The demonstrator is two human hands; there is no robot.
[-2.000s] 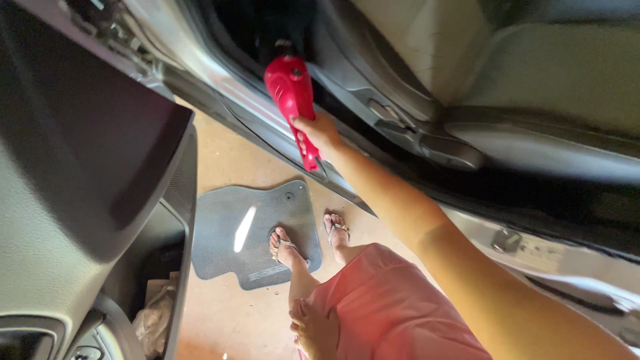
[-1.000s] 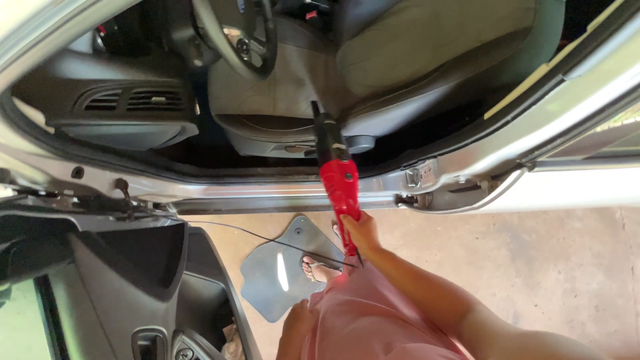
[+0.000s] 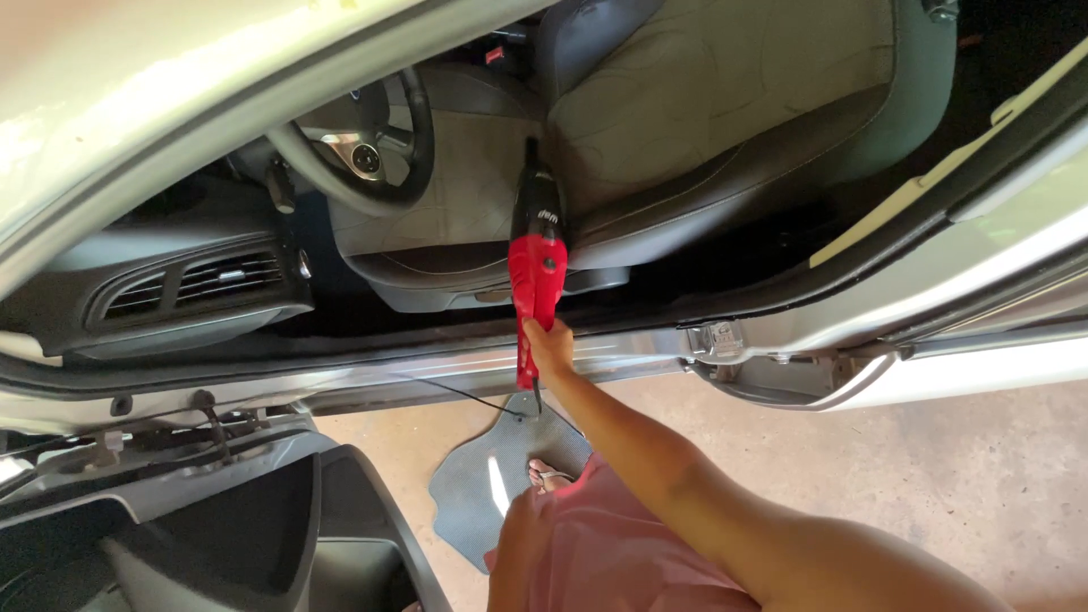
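Note:
My right hand (image 3: 550, 344) is closed around the handle of a red and black handheld vacuum cleaner (image 3: 538, 263). Its narrow black nozzle points into the car, over the driver's seat cushion (image 3: 459, 178) near where the backrest (image 3: 722, 102) begins; whether the tip touches the fabric I cannot tell. A black power cord (image 3: 463, 393) runs from the handle's lower end. Low in the view, my left hand (image 3: 531, 510) hangs by the pink clothing at my front, its fingers mostly hidden, so its grip is unclear.
The steering wheel (image 3: 416, 144) is left of the seat. Between me and the seat runs the metal door sill (image 3: 620, 347). An open car door (image 3: 340, 510) stands at lower left. A dark floor mat (image 3: 476, 484) lies on the ground under my foot (image 3: 548, 474).
The vacuum has moved from low beside the seat, where its nozzle was hidden, out past the sill and then farther in over the seat cushion. The view has shifted strongly.

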